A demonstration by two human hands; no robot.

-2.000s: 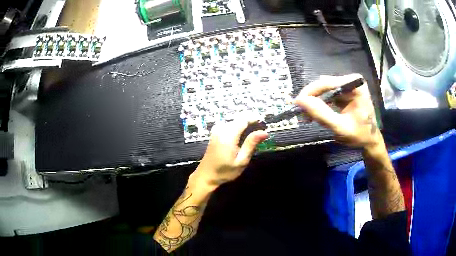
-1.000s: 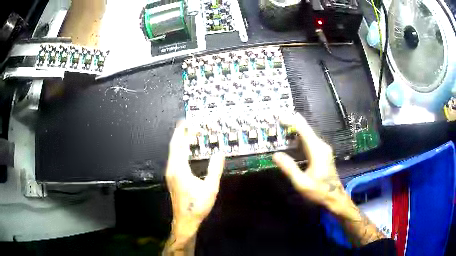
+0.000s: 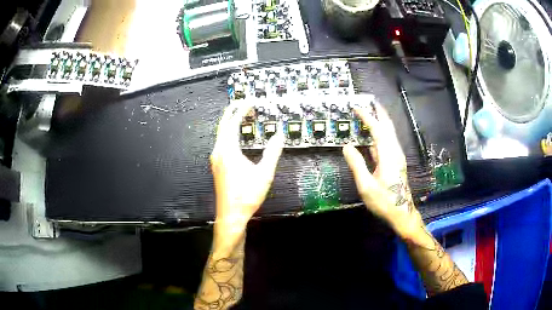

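My left hand [image 3: 241,166] grips the left end of a PCB panel [image 3: 305,128], and my right hand [image 3: 378,160] grips its right end. The panel lies component side up, with a row of small yellow-topped parts facing me. It appears slightly raised or overlapping the strip behind; I cannot tell which. Behind it another PCB panel [image 3: 290,79] lies on the black ridged mat [image 3: 151,157]. A thin dark pen-like tool [image 3: 413,117] lies on the mat right of the panels, touched by neither hand.
A solder spool [image 3: 209,25] and another board [image 3: 275,19] stand behind the mat. A black station [image 3: 417,18] with a red light and a round cup [image 3: 351,13] are at the back right. Rails at left hold a panel [image 3: 91,69]. A fan [image 3: 514,60] and blue bin [image 3: 523,242] are at right.
The pen-like tool was put down on the mat at right. Both hands took hold of the front panel, then moved away from me with it, uncovering green tape on the mat.
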